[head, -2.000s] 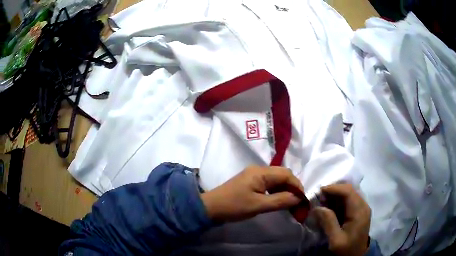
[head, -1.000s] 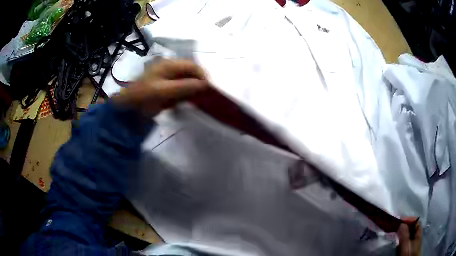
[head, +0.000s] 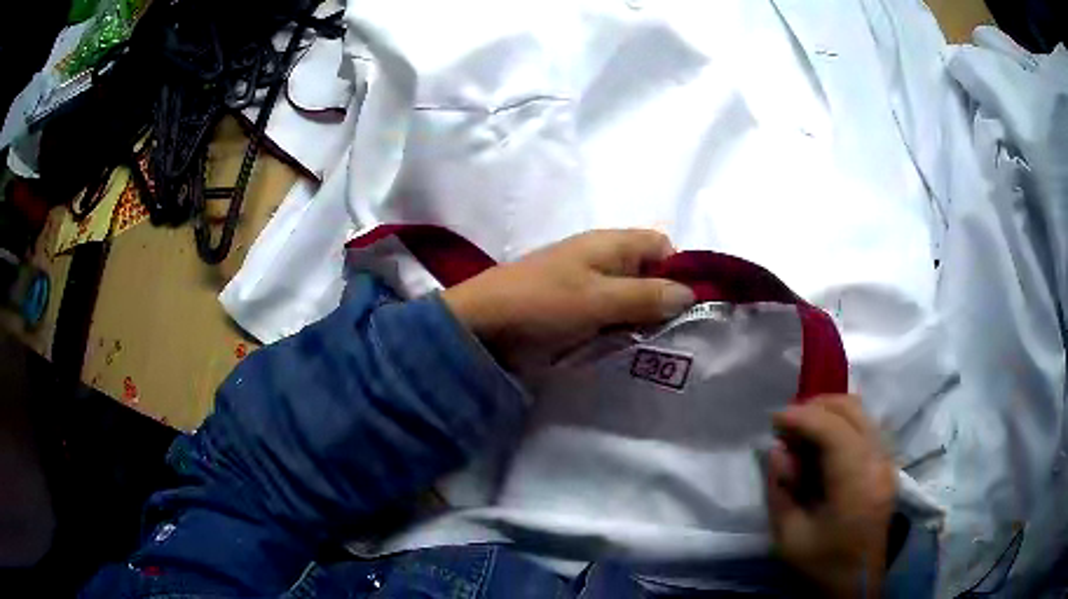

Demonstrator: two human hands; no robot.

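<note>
A white uniform jacket lies spread in front of me, its dark red collar curving across the near side. My left hand grips the middle of the collar between thumb and fingers. The size label reading "30" shows just below that hand, beside a small neck label. My right hand is at the collar's right end, fingers curled and blurred. I cannot tell whether it holds the collar or a tool.
Black hangers lie tangled at upper left, with green plastic beyond them. More white jackets are heaped at right. The wooden table shows at left with small red scraps.
The jacket was stretched between both hands a second ago, collar slanting down right. Now it lies lower with the collar curved; my left hand has moved right and my right hand has moved left.
</note>
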